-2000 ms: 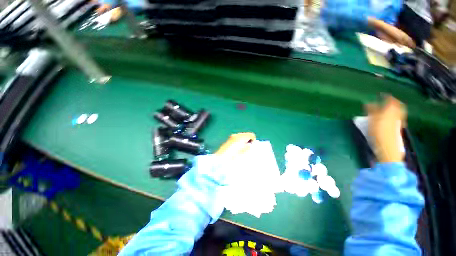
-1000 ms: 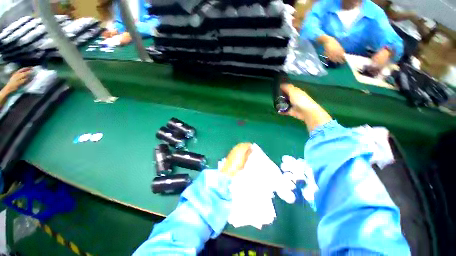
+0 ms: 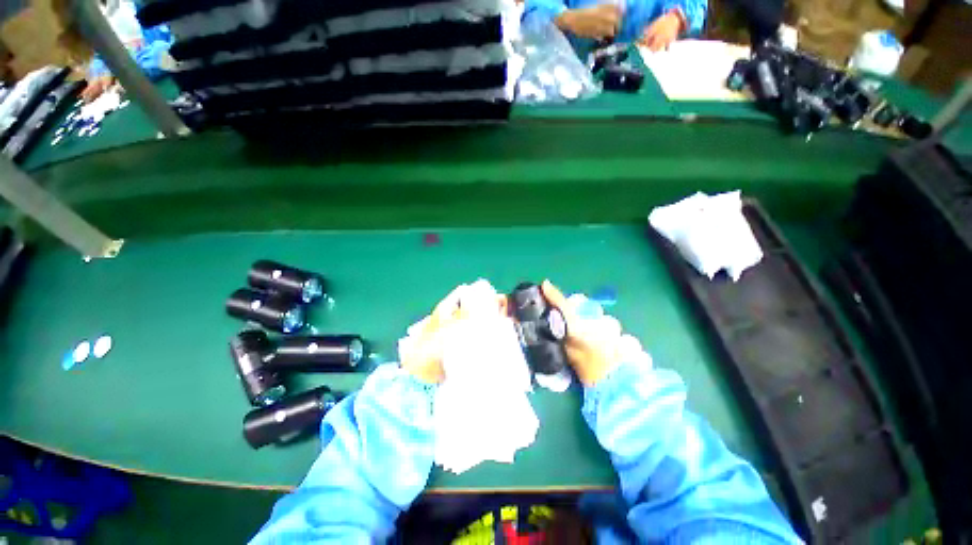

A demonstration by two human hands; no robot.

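My right hand (image 3: pixel 584 339) holds a black cylindrical optical unit (image 3: pixel 540 330) upright, its small round side knob showing. My left hand (image 3: pixel 428 346) is on the left part of the stack of thin white sheets (image 3: pixel 482 399), its fingers partly hidden by white material. The unit is beside the stack's right edge. White round discs (image 3: pixel 629 343) show partly behind my right hand, with a bluish one (image 3: pixel 604 295) above. Several black optical units (image 3: pixel 312 352) lie in a loose group on the green bench at left.
A long black compartment tray (image 3: pixel 789 362) at right bears a puffy white bundle (image 3: pixel 712 232) in its far end. Stacked black trays (image 3: pixel 917 277) stand beyond it. A black-and-white tray stack (image 3: pixel 341 64) is across the bench. Few discs (image 3: pixel 102 346) lie far left. Another person's hands (image 3: pixel 663 30) show at top.
My right hand has brought the black unit from over the far bench edge back beside the white stack. My left hand stays at the stack. The view has shifted right.
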